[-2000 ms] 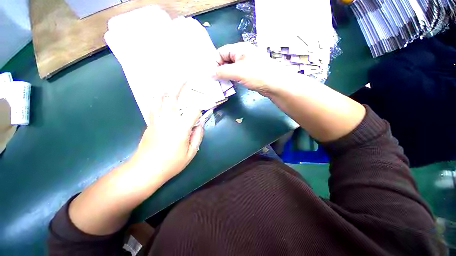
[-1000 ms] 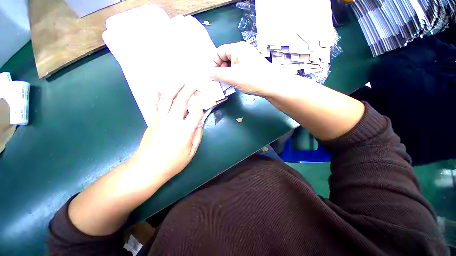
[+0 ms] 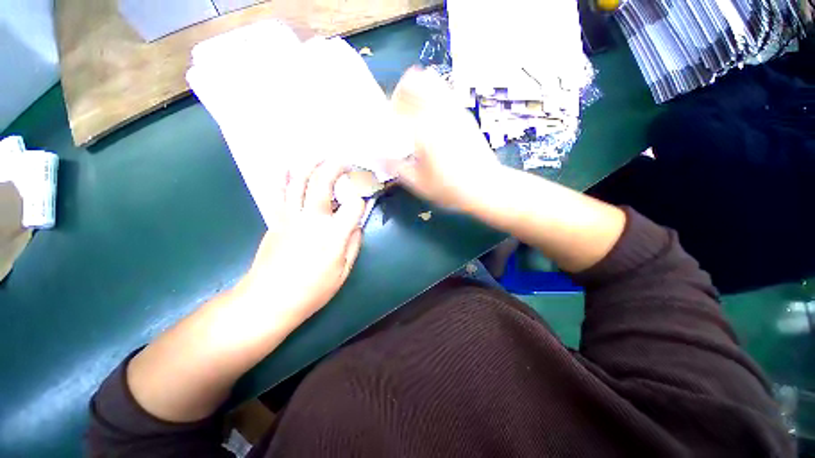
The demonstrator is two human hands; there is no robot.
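Observation:
A fanned stack of flat white cartons point(image 3: 295, 98) lies on the dark green table point(image 3: 161, 215), its flap ends toward me. My left hand point(image 3: 313, 228) lies on the near left part of the stack, fingers bent; a small pale piece shows at its fingertips, too overexposed to identify. My right hand point(image 3: 438, 148) is at the stack's near right flap ends, blurred; whether it holds anything cannot be seen.
A second white carton stack point(image 3: 518, 54) lies on clear crinkled plastic point(image 3: 550, 148) to the right. A brown board point(image 3: 116, 80) is at the back left. A white label roll point(image 3: 37, 188) is at the left edge. Grey-white folded stacks point(image 3: 684, 40) stand at the upper right.
My right hand has moved down and nearer to my left hand, over the flap ends. My left fingers have bent slightly. The view has shifted a little.

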